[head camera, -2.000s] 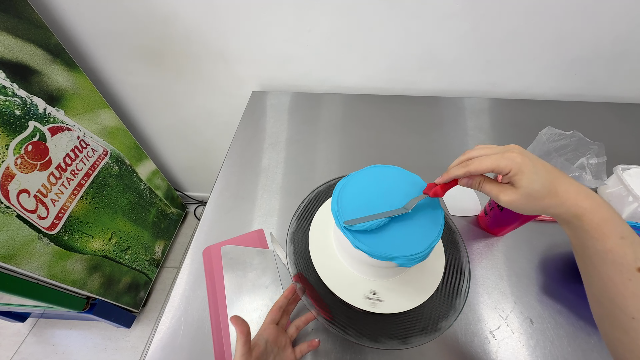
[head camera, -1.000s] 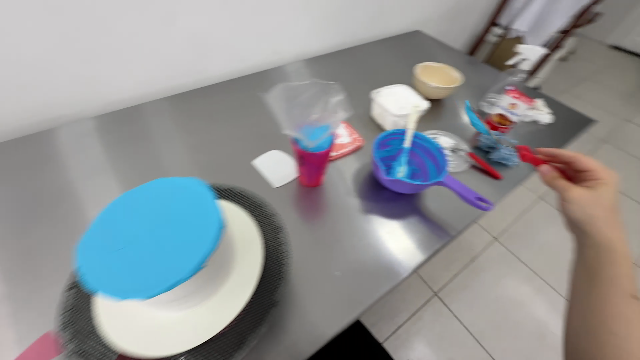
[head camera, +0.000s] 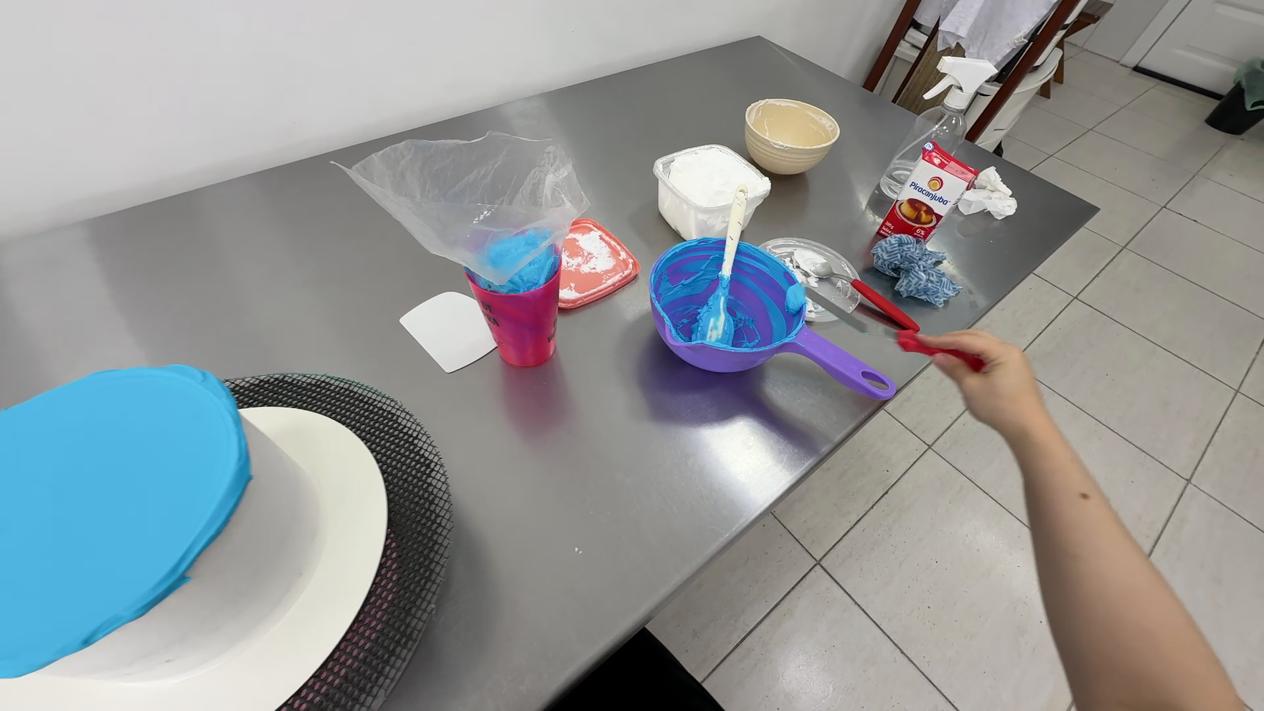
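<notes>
My right hand (head camera: 987, 380) grips the red handle of an offset spatula (head camera: 851, 314); its blade reaches over the rim of a purple handled bowl (head camera: 726, 357), with a dab of blue frosting at the tip. Blue frosting coats the inside of this bowl, where a silicone spatula with a pale handle (head camera: 734, 232) stands leaning. At the left, a round cake with a smooth blue top (head camera: 109, 494) and whitish sides sits on a white board (head camera: 346, 474) above a black textured turntable (head camera: 420, 513). My left hand is out of view.
Behind the bowl stand a tub of white powder (head camera: 706, 202), a cream bowl (head camera: 790, 138), a spray bottle (head camera: 928, 138) and a carton (head camera: 923, 197). A pink cup (head camera: 523, 326) holds a piping bag. A crumpled blue cloth (head camera: 913, 269) lies near the table edge (head camera: 1047, 237).
The offset spatula was on the cake's blue top, then by the blue cloth; now its blade is at the purple bowl's rim. My left hand has left the view, which has swung right.
</notes>
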